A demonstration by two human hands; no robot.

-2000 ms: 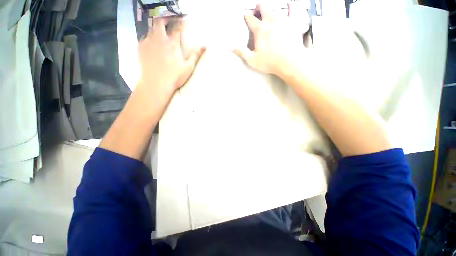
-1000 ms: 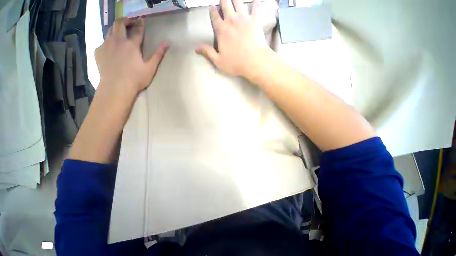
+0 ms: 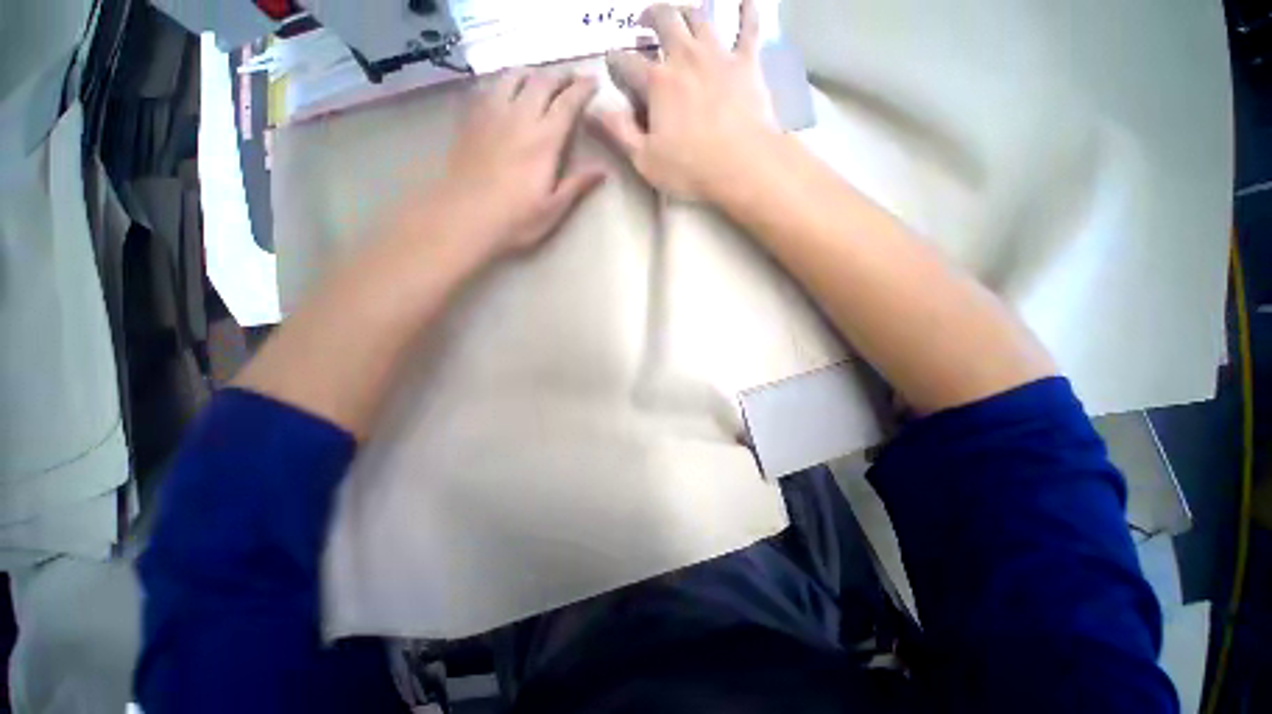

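A large beige cover panel (image 3: 558, 460) lies from the template's edge down over my lap and spreads to the right. My left hand (image 3: 523, 161) lies on the panel near its top edge, blurred, palm down, fingers apart. My right hand (image 3: 693, 105) lies just to its right, palm down, fingers spread at the panel's top edge. The white template (image 3: 516, 35) with a red line and handwritten marks shows beyond that edge. One grey patch (image 3: 816, 416) is at my right forearm. Another grey patch (image 3: 791, 87) is beside my right hand.
The machine head (image 3: 370, 21) with its needle area is at the top left, close beyond the panel. Layered beige sheets (image 3: 56, 321) stand at the left, with dark grey pieces (image 3: 165, 279) beside them. A yellow floor line (image 3: 1239, 488) runs at the far right.
My left hand has moved right, close to my right hand. The panel's lower part has shifted and creased. The machine head, template marks and lower grey patch now show more.
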